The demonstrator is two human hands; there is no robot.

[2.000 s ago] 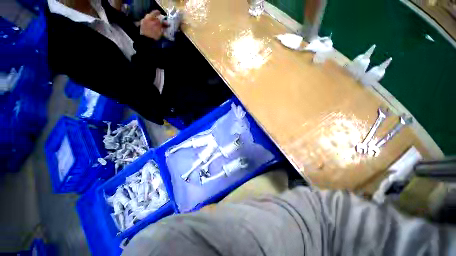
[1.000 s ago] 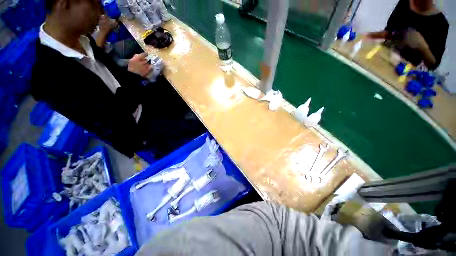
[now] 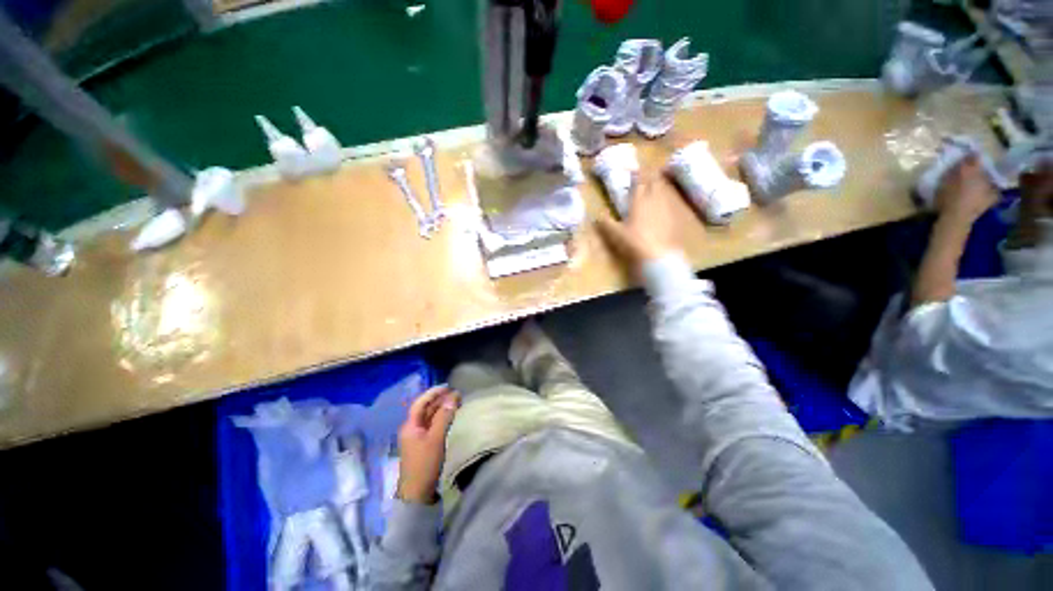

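Note:
My right hand (image 3: 649,225) is over the bench right of the press, slightly blurred, thumb and fingers apart. It is beside a small white-grey hollow part (image 3: 619,173); I cannot tell whether they touch. My left hand (image 3: 427,429) is low by my lap at the bin's edge, fingers curled, nothing visible in it. A white-grey part (image 3: 540,215) lies under the press head (image 3: 525,156), on a pale support block (image 3: 528,256). Another part (image 3: 707,185) lies right of my right hand. Ridged tube parts (image 3: 597,110) stand behind.
Two wrenches (image 3: 413,199) lie left of the press, with white pointed-nozzle bottles (image 3: 303,150) farther left. More tube parts (image 3: 791,121) stand at right, near another person's hand (image 3: 968,191). A blue bin (image 3: 237,496) with lined white limb-like parts is below the bench's front edge (image 3: 346,356).
The view has swung right, from the neighbour and bins at left to the press and the tube parts. Both my hands now show; neither was visible before.

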